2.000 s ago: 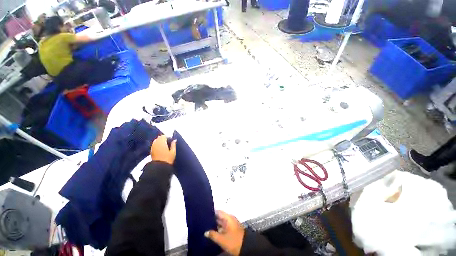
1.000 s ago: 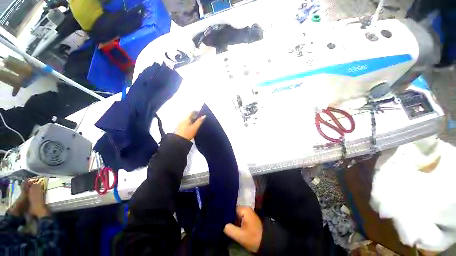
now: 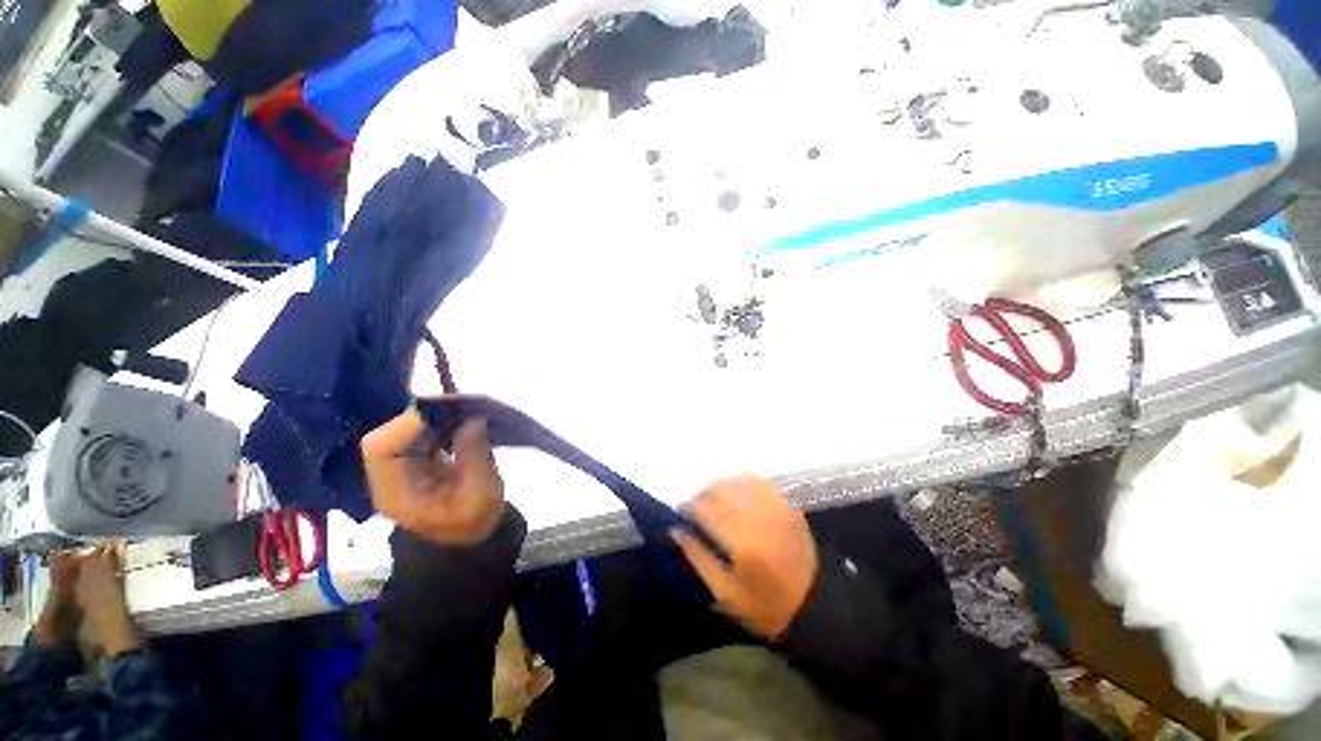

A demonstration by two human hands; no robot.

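Observation:
My left hand (image 3: 438, 475) grips one end of a long navy panel (image 3: 572, 456), in front of the table's left part. My right hand (image 3: 753, 553) holds its other end near the table's front edge. The panel is stretched between the hands and seen nearly edge-on. The stack of navy panels (image 3: 370, 311) lies on the table behind my left hand, with a narrow dark strip (image 3: 438, 362) at its right side. The white sewing machine (image 3: 956, 159) with a blue stripe stands at the right; the panel is away from its needle area.
Red-handled scissors (image 3: 1010, 355) lie below the machine head, beside dark cords at the table edge (image 3: 898, 466). A white cloth bundle (image 3: 1224, 550) is at the lower right. A neighbour's hands (image 3: 94, 601), grey motor-like unit (image 3: 131, 456) and red scissors (image 3: 290, 547) are at the left. Dark scraps (image 3: 638, 55) lie behind.
The panel hung down broad side out; now it is turned edge-on and held across. My right hand has risen to the table edge, and my left hand has moved left and down.

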